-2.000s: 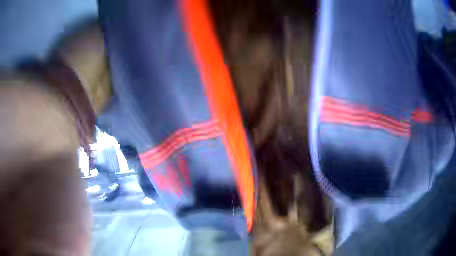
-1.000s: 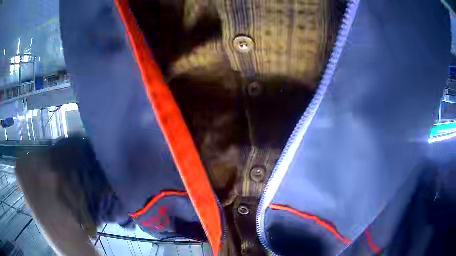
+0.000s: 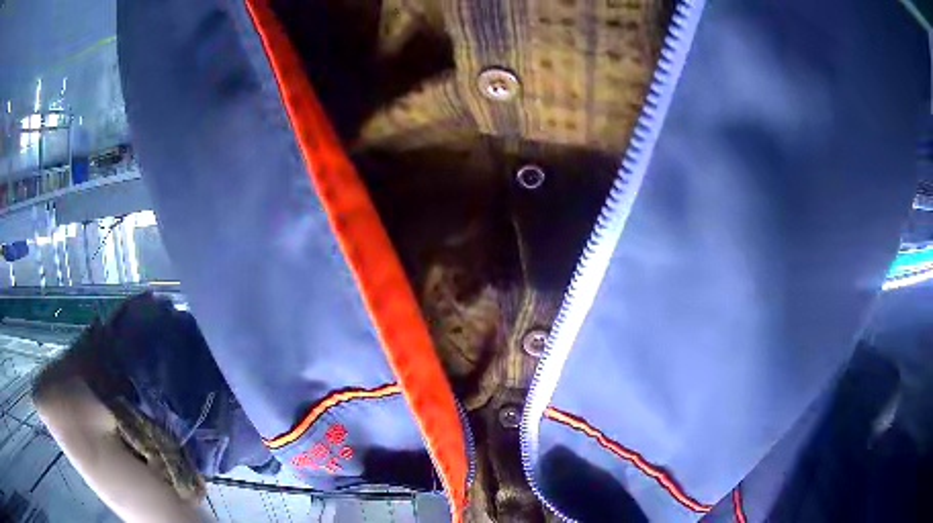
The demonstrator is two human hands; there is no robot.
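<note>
A dark blue work jacket (image 3: 762, 235) with an orange edge and a white zip fills most of the view. It hangs open over a brown plaid shirt (image 3: 573, 77) with pale round buttons. A bare forearm (image 3: 97, 444) with a bunched dark sleeve shows at the lower left and runs out at the bottom edge. Its hand is out of the picture, and I cannot tell whose arm it is. Neither of my hands can be made out. No tool or work part shows in front of me.
At the left rim are a shelf (image 3: 77, 189) with small items and bright upright strips behind it. A tiled or lined pale floor (image 3: 26, 449) shows at the lower left. A bright green-white strip (image 3: 911, 268) shows at the right rim.
The strongly blurred view from two seconds ago is now steadier and sharper. Since one second ago the jacket has shifted slightly, and the forearm and sleeve at lower left show more clearly.
</note>
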